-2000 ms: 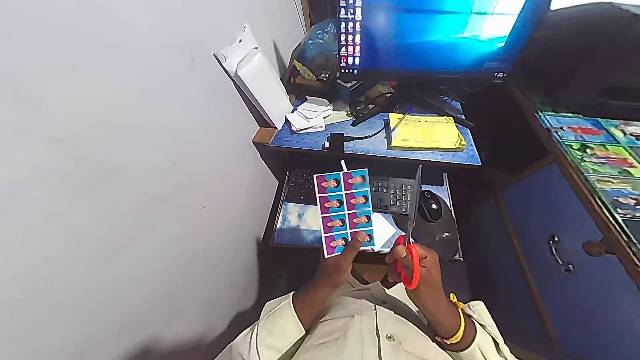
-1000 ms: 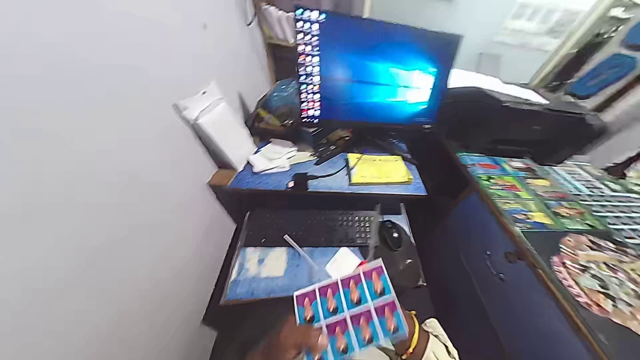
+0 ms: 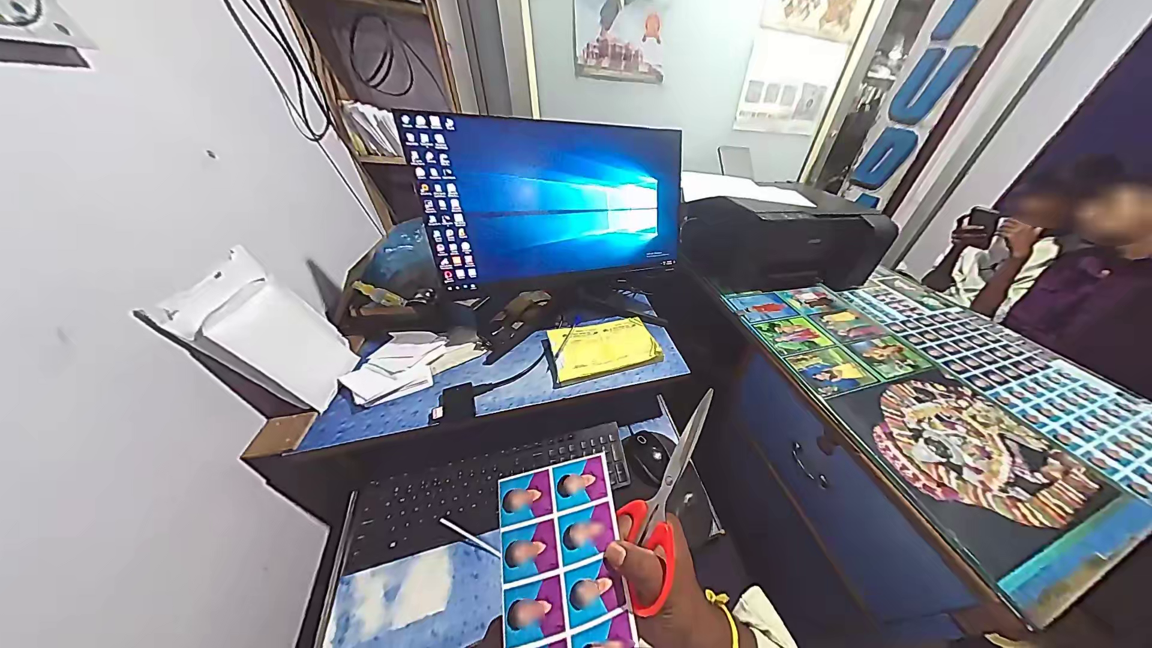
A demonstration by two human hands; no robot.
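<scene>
A sheet of small portrait photos (image 3: 560, 551) with blue and purple backgrounds is held upright over the keyboard shelf. My right hand (image 3: 666, 585) pinches its right edge with the thumb and also holds red-handled scissors (image 3: 664, 508), blades pointing up and nearly closed together. Of my left hand (image 3: 489, 634) only a small dark part shows at the sheet's lower left edge; the sheet hides the rest. A thin white strip (image 3: 470, 535) lies left of the sheet. Behind are a black keyboard (image 3: 423, 504) and a black mouse (image 3: 650, 454).
A monitor (image 3: 558, 207) stands behind a yellow paper pad (image 3: 607, 349), a cable and loose papers (image 3: 396, 364). A black printer (image 3: 787, 238) is beside it. At right, a counter (image 3: 954, 549) displays many photos, with two people beyond it. The wall (image 3: 135, 486) bounds the left.
The view has swung up and right, bringing the printer and people into sight. The photo sheet has turned upright from its slanted position one second ago, and the scissors show clearly again.
</scene>
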